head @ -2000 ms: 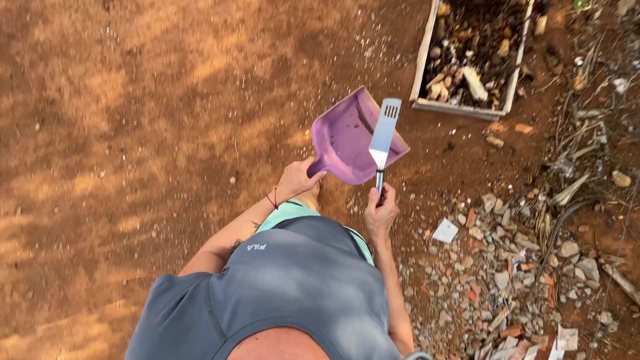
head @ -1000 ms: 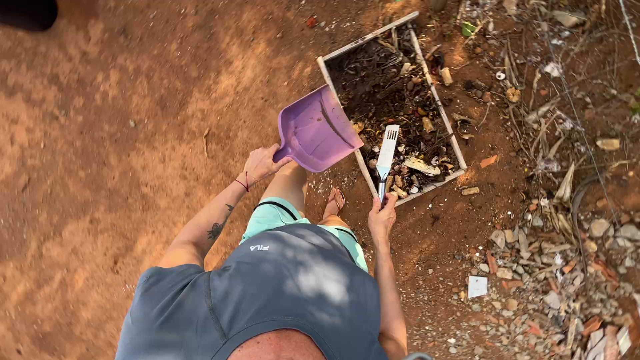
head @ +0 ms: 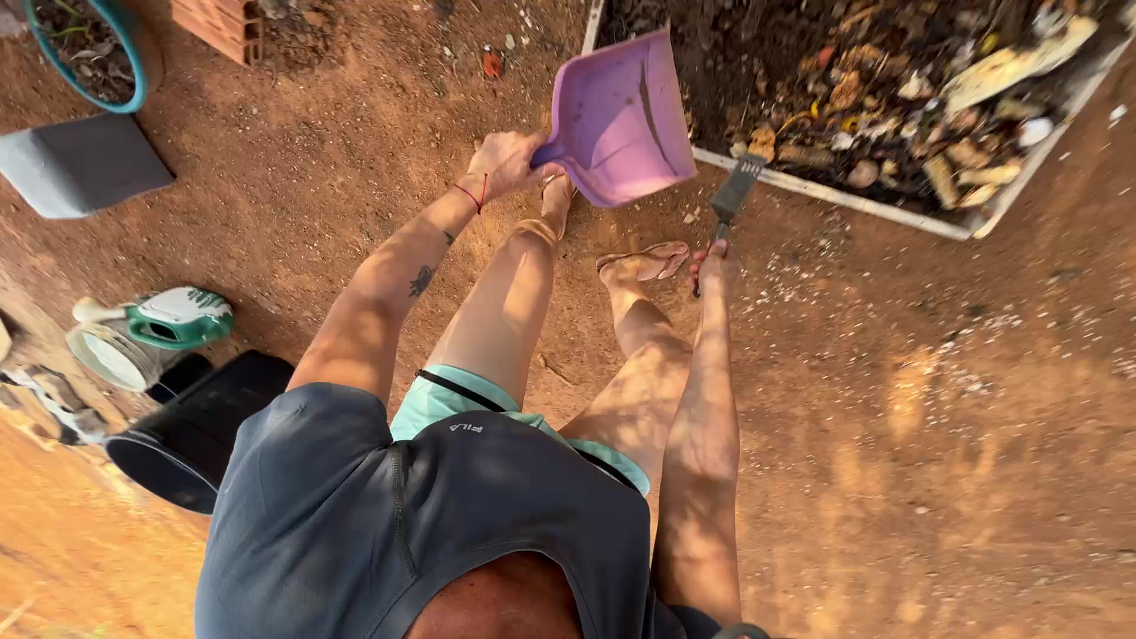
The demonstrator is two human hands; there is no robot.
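Observation:
My left hand grips the handle of a purple plastic dustpan, whose pan overlaps the near left corner of a framed compost bed. In my right hand is a slotted metal spatula, held by its handle. The slotted tip lies over the bed's pale near edge. Inside the frame are dark soil and food scraps, with a long pale piece at the right. The dustpan carries dark smudges and no heap of material.
Reddish bare soil surrounds my sandalled feet. At the left are a black bucket, a green and white watering can, a white pail, a grey slab and a blue-rimmed pot. A hollow clay brick lies at the top.
The view has shifted a lot, bringing the bucket, pot and brick in. The spatula, over the scraps a second ago, is now at the bed's near edge. Both hands keep their holds.

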